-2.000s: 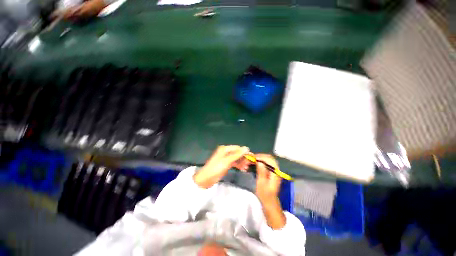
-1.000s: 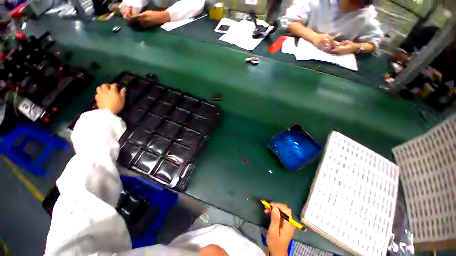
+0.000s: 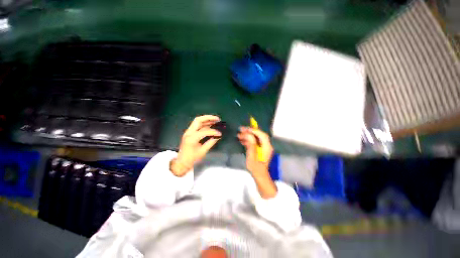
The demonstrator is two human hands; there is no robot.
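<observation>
My left hand is over the bench's front edge, its fingertips closed around a small black housing. My right hand is just to its right, with the yellow-handled tool held in it and pointing up and away. The hands are apart. A small parts box with a bright blue inside sits beyond them. The white parts tray lies to the right. The frame is blurred, so fine details of the housing and the tool's tip cannot be told.
A large black blister tray lies at left, with a lower one below the bench edge. A slotted second tray is propped at right, beside a crumpled clear bag. A blue bin is below the bench.
My left hand has come back from the black blister tray to the front middle and now holds a black housing. My right hand has moved beside it, still holding the tool. The view has shifted.
</observation>
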